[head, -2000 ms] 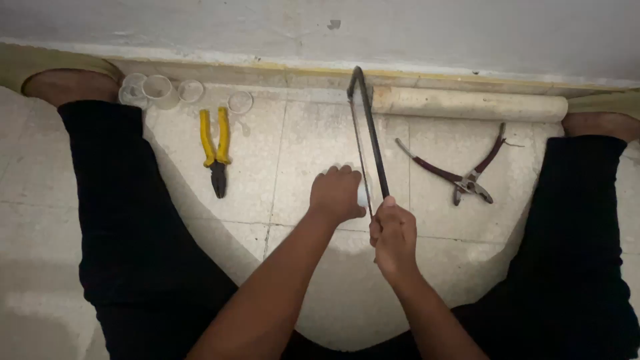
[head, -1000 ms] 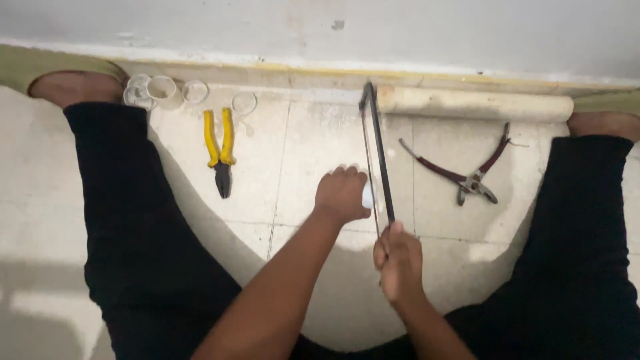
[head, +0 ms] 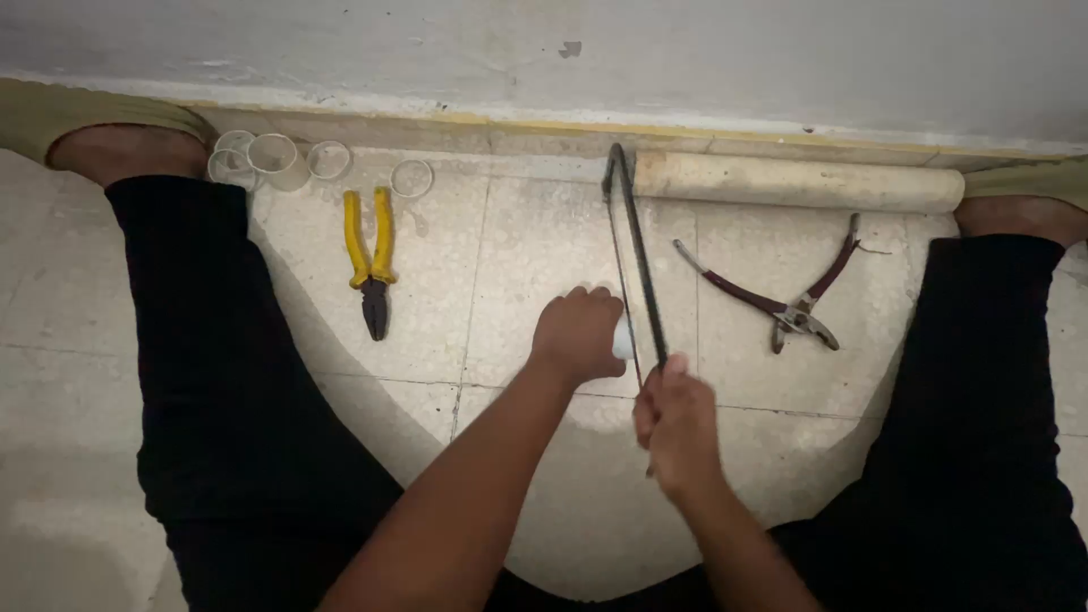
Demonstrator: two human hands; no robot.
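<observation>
My left hand is closed around a short white plastic piece, probably pipe, pressing it to the tiled floor; most of it is hidden under the fingers. In my right hand is the handle of a hacksaw with a dark frame. The saw points away from me, and its thin blade runs along the right end of the white piece. Whether the teeth are in a cut cannot be told. Yellow-handled combination pliers lie to the left, and slip-joint pliers with dark red handles lie spread to the right.
A long off-white pipe lies along the wall base beyond the saw's tip. Several clear plastic rings or cut pipe sections are by the wall at the left, near one foot. My outstretched legs flank the floor area on both sides.
The saw and my right hand have shifted back and forth a little along the saw's length. My left hand stays on the white piece.
</observation>
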